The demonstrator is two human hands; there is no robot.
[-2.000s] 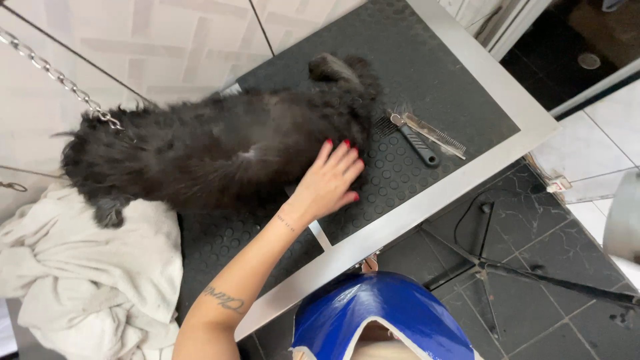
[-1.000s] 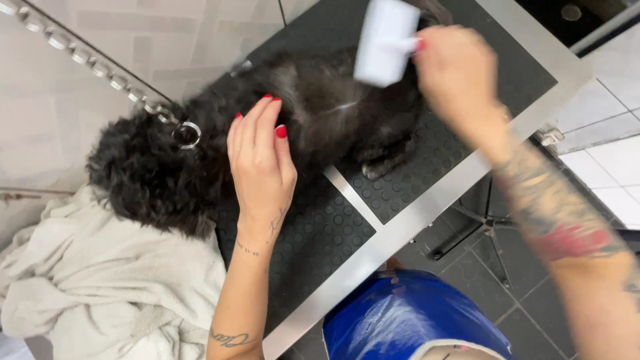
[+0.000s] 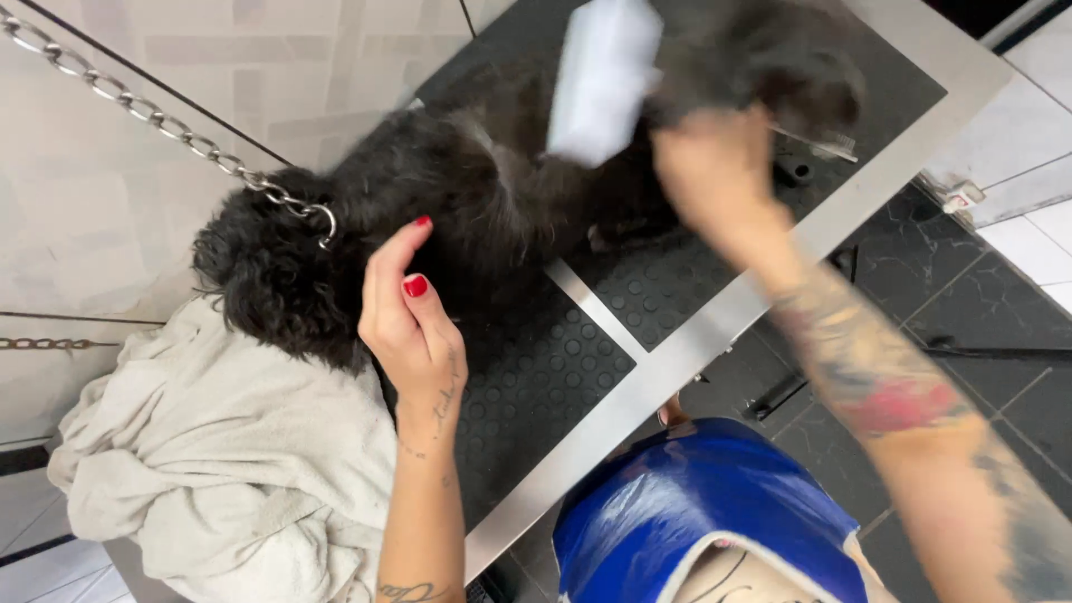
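A black curly-coated dog point(image 3: 494, 184) lies along a grooming table point(image 3: 586, 419), its head toward the left. A metal chain point(image 3: 159, 121) runs down to a ring at its neck. My left hand point(image 3: 410, 310) rests against the dog's near side by the shoulder, fingers together and slightly bent, holding no tool. Blurred by motion, my right hand point(image 3: 720, 167) grips a white grooming brush point(image 3: 607, 79) over the dog's back; its handle is mostly hidden. Beyond that hand, a metal comb point(image 3: 825, 146) and the end of a black handle point(image 3: 800, 172) lie on the mat by the hindquarters.
A crumpled cream towel point(image 3: 243, 452) is bunched beside the dog's head at the table's left end. The tiled wall point(image 3: 335, 75) borders the far side. Below the metal table edge are a blue apron point(image 3: 703, 502) and dark legs of a stand point(image 3: 779, 394) on the floor.
My left hand has moved from the dog's rear toward its shoulder. My right hand has come into view with the white brush. The view has moved nearer to the dog.
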